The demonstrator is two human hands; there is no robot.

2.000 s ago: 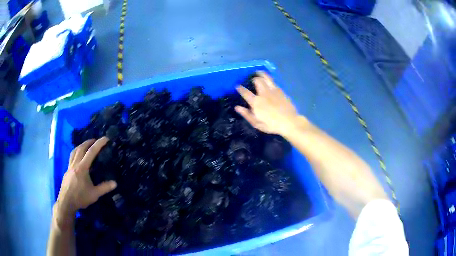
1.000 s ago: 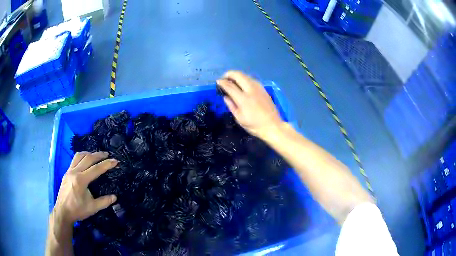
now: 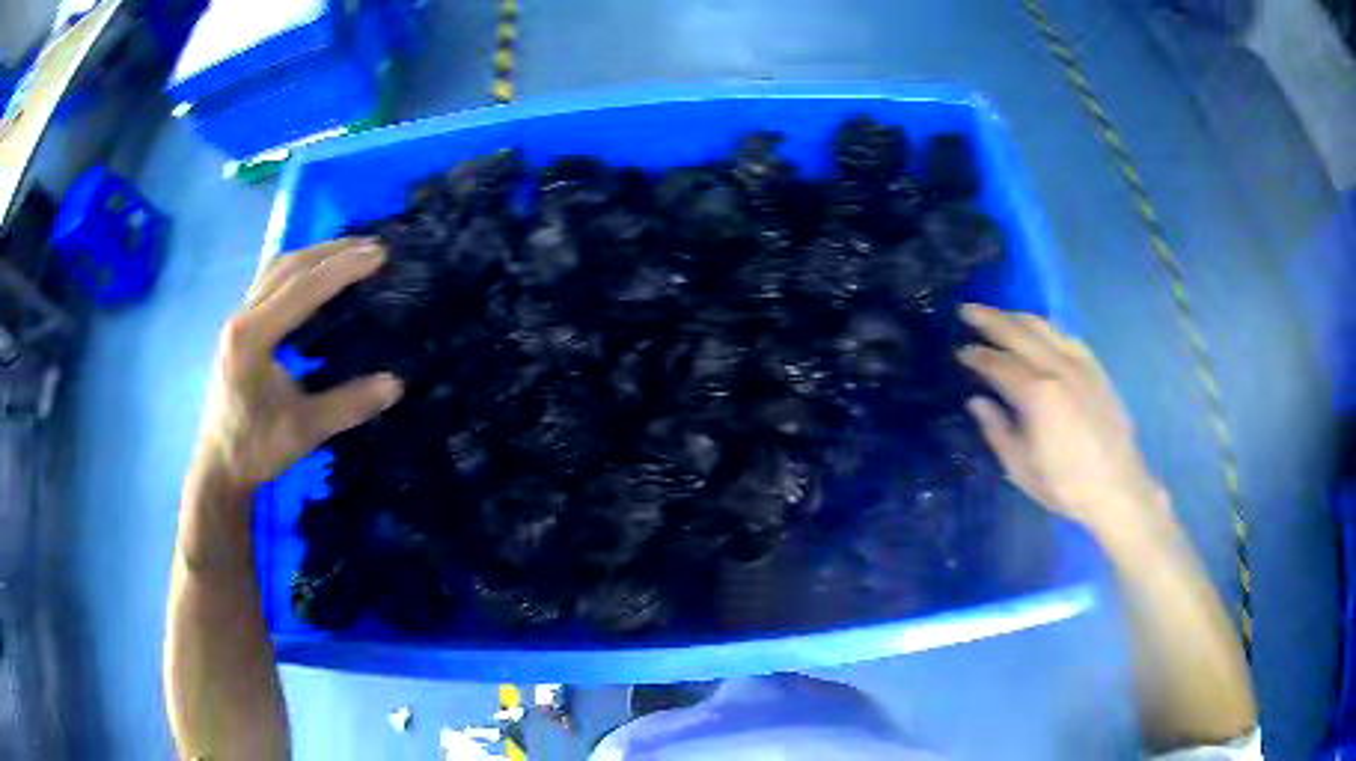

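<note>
A blue crate lies in front of me, filled with a loose heap of black spiky parts. My left hand is at the crate's left side, thumb and fingers apart, fingertips against the parts. My right hand is at the right side, fingers spread, fingertips at the edge of the heap. I see no part held in either hand. The picture is blurred, so contact at the fingertips is hard to tell.
Blue crates with a white top stand at upper left. A blue stool-like object is at far left. Yellow-and-black tape runs down the floor at right. White scraps lie below the crate's near edge.
The crate sits higher and farther right in view, with its near edge now showing. My right hand has moved from the far rim down to the right side. My left hand stays at the left side.
</note>
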